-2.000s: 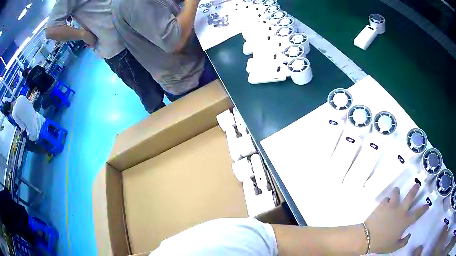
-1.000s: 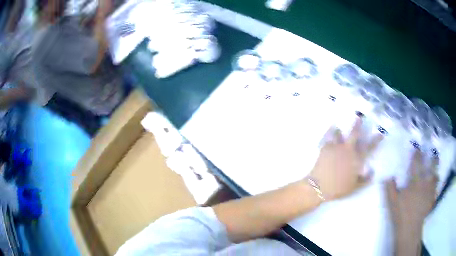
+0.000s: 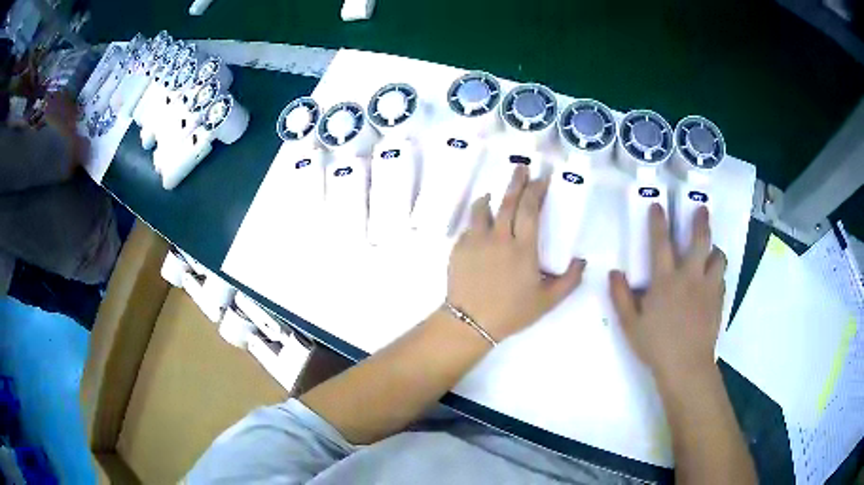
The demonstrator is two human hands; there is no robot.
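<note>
White handheld fans lie in a row on the white work sheet (image 3: 398, 322), round grilles away from me, handles towards me. Three fans, one of them at the row's left (image 3: 391, 106), lie apart from the several on the right. My left hand (image 3: 502, 260) lies spread over the handle of a middle fan (image 3: 530, 107), a fingertip at its small dark oval panel. My right hand (image 3: 671, 294) lies over the handles of the two rightmost fans, fingertips just below the panels; the end fan (image 3: 700, 143) shows its whole grille. Neither hand is closed around a fan.
An open carton (image 3: 180, 379) at lower left holds white fans (image 3: 256, 332) along its edge. A slanting row of fans (image 3: 204, 104) lies on the dark green bench, beside a person's sleeve. Beyond is the green conveyor (image 3: 568, 38). A metal post (image 3: 824, 180) and record papers (image 3: 805, 332) are at right.
The view has swung right, bringing the post and papers into sight. Both hands remain over the fan handles, fingers spread; the fans appear to lie as before.
</note>
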